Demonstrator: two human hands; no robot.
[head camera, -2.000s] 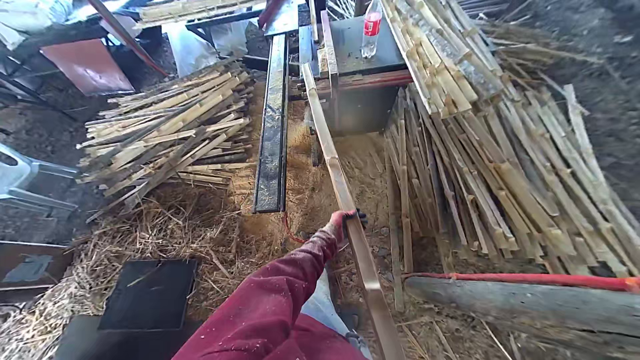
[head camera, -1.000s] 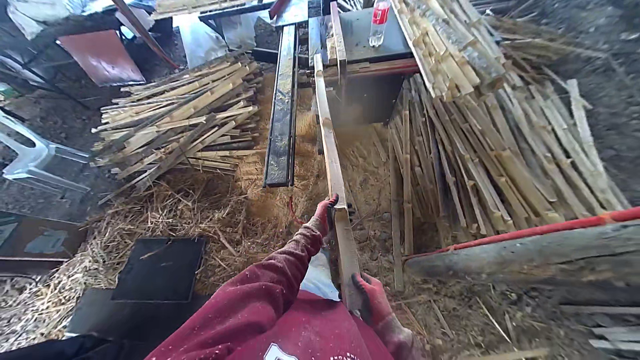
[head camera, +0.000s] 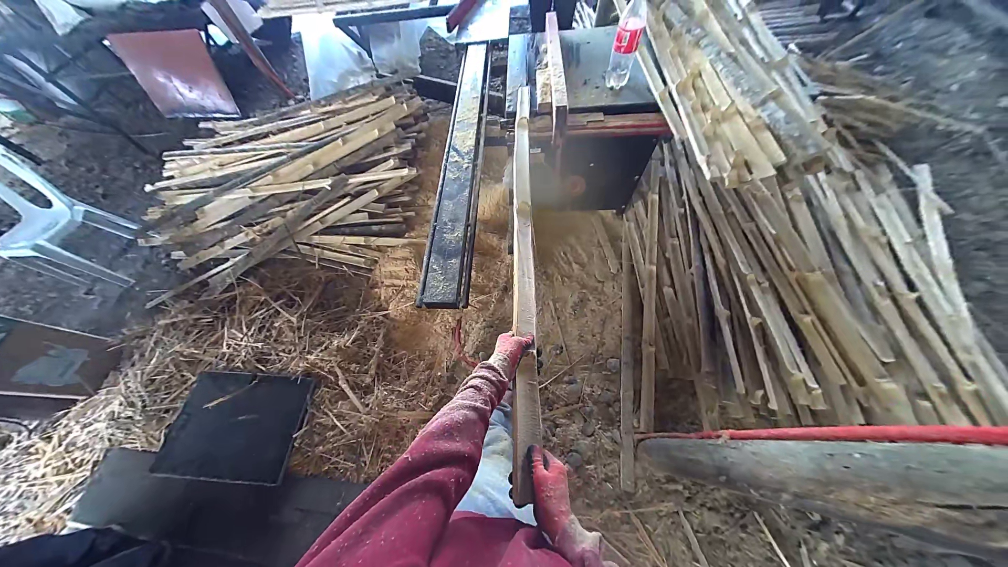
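Note:
A long split bamboo slat (head camera: 524, 276) runs away from my body, its far end beside an upright board (head camera: 556, 75) at the edge of a dark machine table (head camera: 592, 79). Around the slat's middle, my left hand (head camera: 513, 350) is closed, in a reddish glove. My right hand (head camera: 549, 480), gloved too, grips the slat near its close end, thumb along its right side. Dust blurs the area under the table by the far part of the slat. To the left of the slat a long dark metal channel (head camera: 454, 197) dusted with sawdust extends from the table.
Bamboo slats are heaped at the left (head camera: 291, 181) and in a large pile at the right (head camera: 772, 299). A plastic bottle (head camera: 626, 43) stands on the table. A log with a red strip (head camera: 827, 468) juts in at lower right. Black panels (head camera: 236, 425), shavings and a white plastic chair (head camera: 47, 213) are at left.
Two seconds ago only my left hand showed on the slat; my right hand has since come onto its near end. The slat has turned from slanting to nearly straight ahead.

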